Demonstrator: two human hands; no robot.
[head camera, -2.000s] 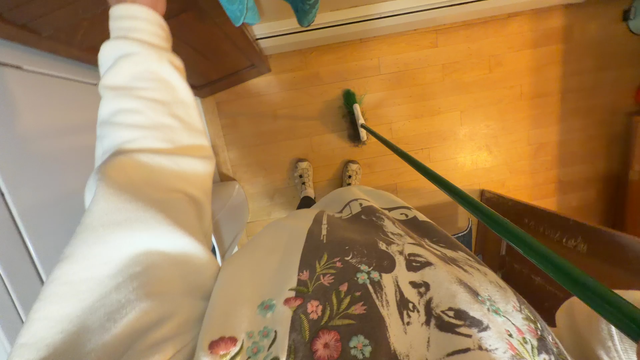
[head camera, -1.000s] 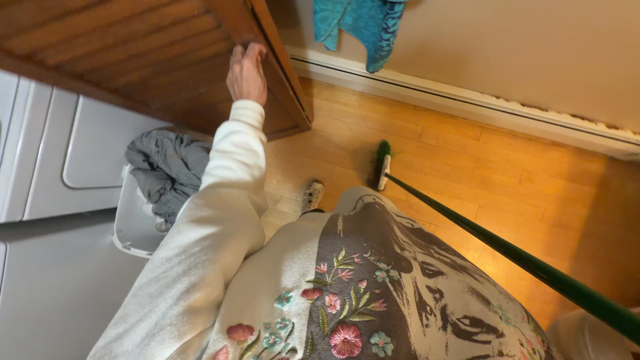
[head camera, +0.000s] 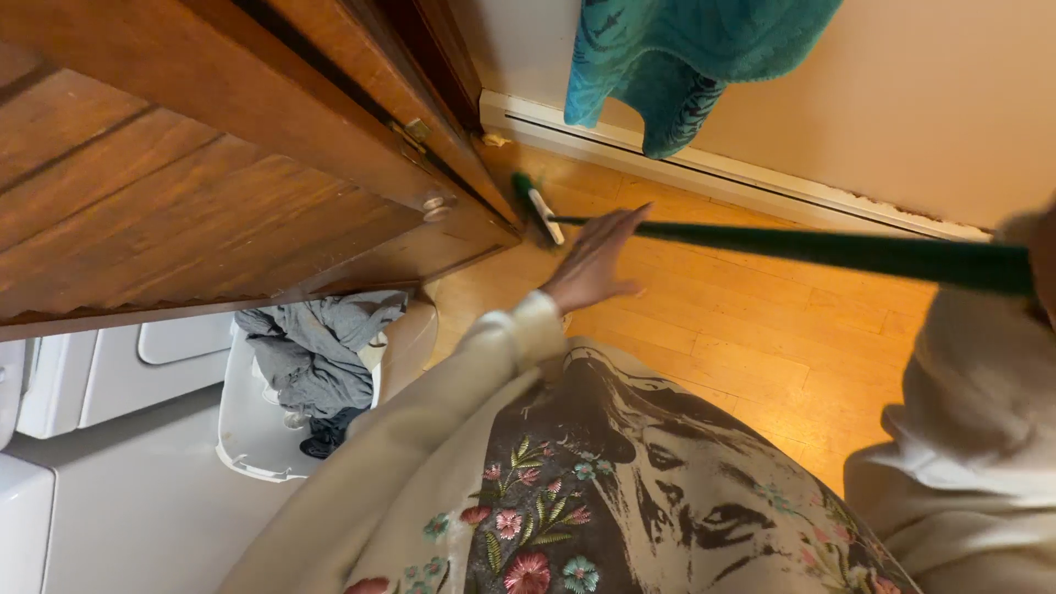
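Observation:
My left hand (head camera: 596, 260) reaches forward at mid-frame, blurred, with its fingers apart and nothing in them. It is beside the green handle (head camera: 792, 247) of a broom, and whether it touches the handle cannot be told. At the right edge my right hand (head camera: 1044, 260) is closed round the upper end of that handle, mostly cut off by the frame. The broom head (head camera: 540, 210), white with green bristles, rests on the wooden floor near the bottom corner of a brown wooden door (head camera: 247, 165).
A white laundry basket (head camera: 260, 437) with grey clothes (head camera: 318, 355) stands at the left beside white appliances (head camera: 132, 371). A teal towel (head camera: 685, 58) hangs above a baseboard heater (head camera: 742, 186). A small scrap (head camera: 496, 140) lies near the heater's left end.
My left hand has come off the wooden door and moved right, toward the broom handle. The broom head is now beside the door's corner. My right hand has come into view at the right edge.

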